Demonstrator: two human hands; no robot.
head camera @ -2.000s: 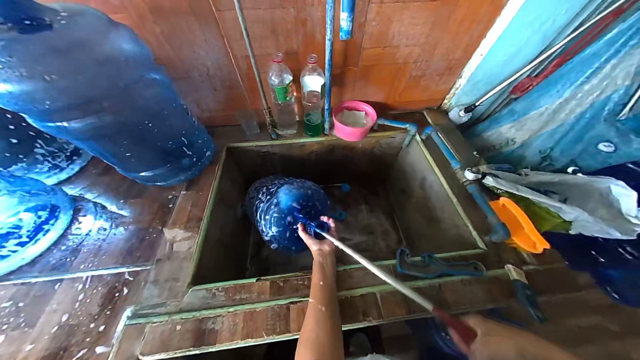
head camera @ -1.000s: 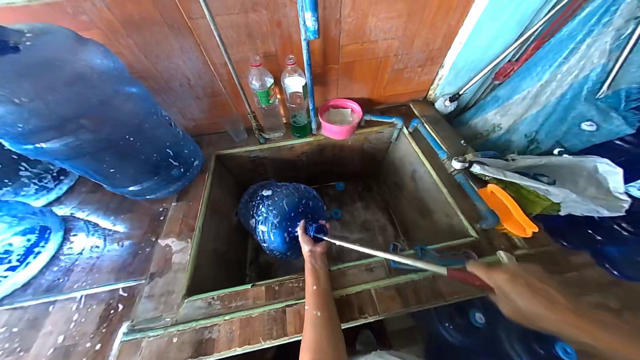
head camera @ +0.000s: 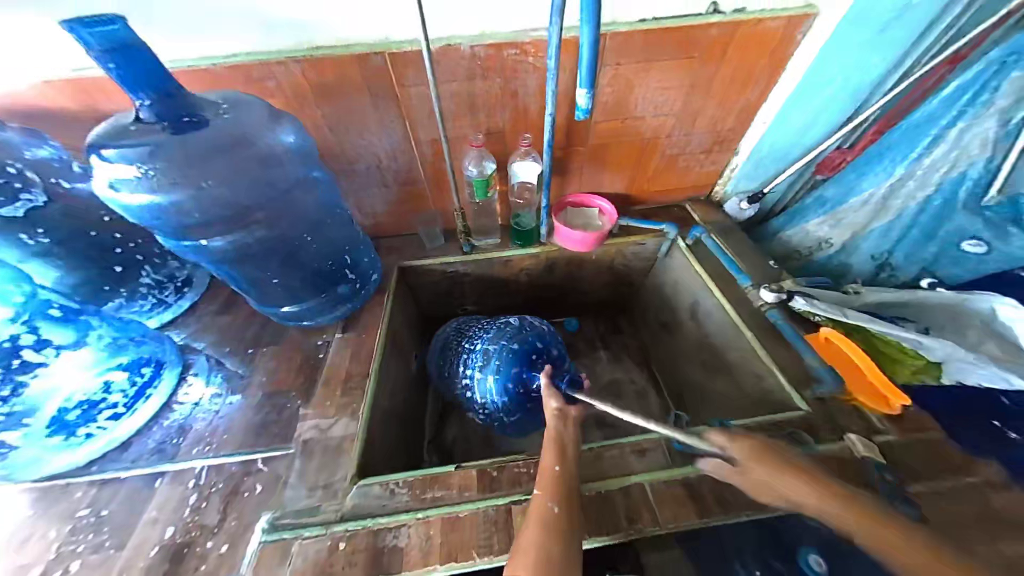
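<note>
A large blue plastic water jug (head camera: 496, 368) lies on its side in the tiled basin (head camera: 720, 336), its mouth facing right and toward me. Foam speckles its surface. My left hand (head camera: 562, 396) grips the jug by its neck. A long rod (head camera: 640, 420) enters the mouth; its far end inside the jug is hidden. My right hand (head camera: 732, 464), slightly blurred, is closed around the rod's near end, at the basin's front right edge.
Several large blue jugs (head camera: 248, 200) stand at the left on the wet, foam-spotted ledge. Two plastic bottles (head camera: 482, 192) and a pink bowl (head camera: 584, 224) line the back rim. Blue pipes (head camera: 736, 264) run along the right rim beside an orange plastic item (head camera: 858, 370).
My right hand has come closer to the jug's mouth, and less of the rod shows outside. My left hand stays at the neck. The view has tilted up somewhat.
</note>
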